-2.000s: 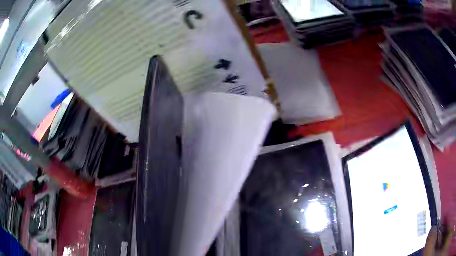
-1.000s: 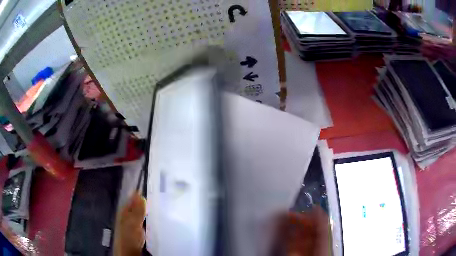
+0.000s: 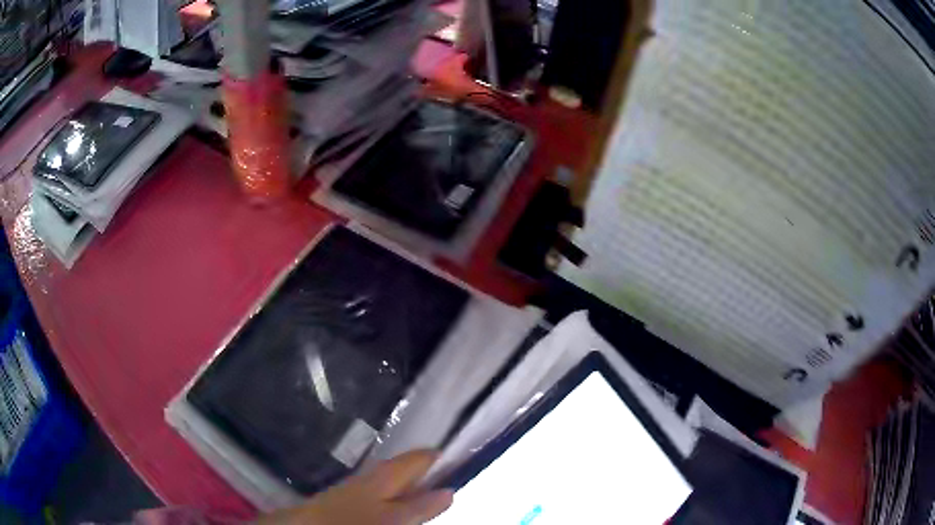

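A tablet with a lit white screen point(image 3: 584, 461) lies tilted at the bottom centre, cut off by the lower edge. A white foam sheet point(image 3: 574, 333) shows along its upper left side. My left hand point(image 3: 374, 497) grips the left edge of this tablet and its foam, thumb and fingers at the rim. My right hand is not in view. A dark tablet under shiny film point(image 3: 328, 359), with a small white label, lies on white foam left of the lit one. Another dark tablet point(image 3: 743, 487) shows at the lower right, partly hidden.
The upright test chart point(image 3: 759, 205) stands at the right, with black clips point(image 3: 543, 231) at its lower corner. An orange-wrapped post point(image 3: 256, 138) rises at upper left. More tablets lie beyond point(image 3: 436, 169) and at far left point(image 3: 97, 144). A blue crate point(image 3: 46, 431) is below the red bench.
The view has swung left, so the chart now sits at right. The upright tablet and foam are now lower and flatter, screen up. My right hand has left the picture.
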